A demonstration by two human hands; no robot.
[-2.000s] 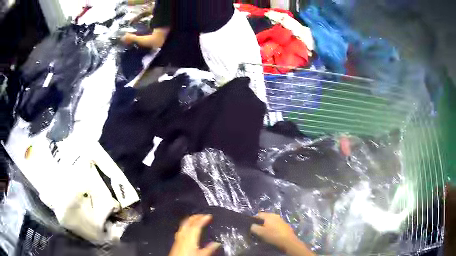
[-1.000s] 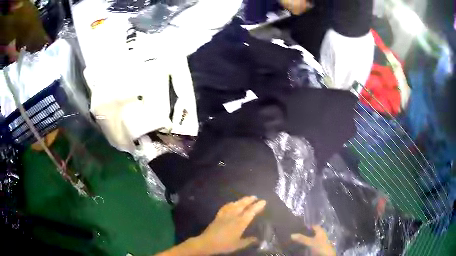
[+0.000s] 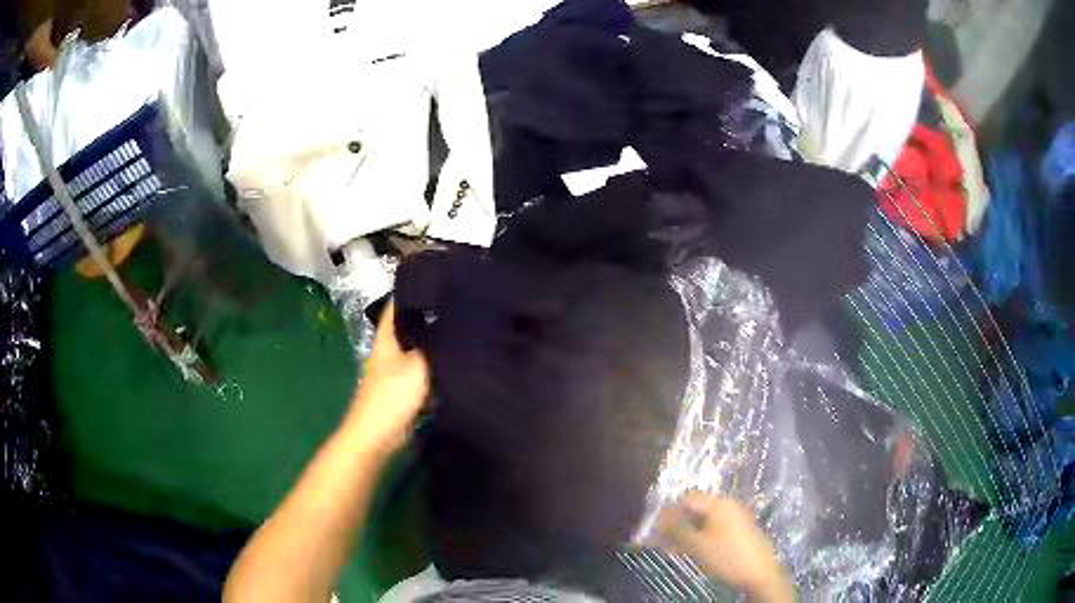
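Observation:
A dark garment (image 3: 542, 401) lies spread in the middle, over the pile. My left hand (image 3: 395, 371) is closed on its upper left edge, with the fingers partly hidden by the cloth. My right hand (image 3: 719, 536) is blurred beside the garment's lower right edge, over clear polybag film (image 3: 737, 365); whether it grips anything cannot be told. A small white label (image 3: 604, 172) lies on the dark cloth above the garment.
A white garment (image 3: 312, 141) with a button lies at the upper left. A blue plastic crate (image 3: 94, 200) and green floor (image 3: 177, 436) are at the left. Wire mesh (image 3: 943, 353), red cloth (image 3: 925, 183) and blue sacks (image 3: 1031, 224) are at the right.
The view has swung left, bringing the crate and floor in. My left hand has moved from lying on the dark garment to holding its left edge. The garment's edge has shifted up.

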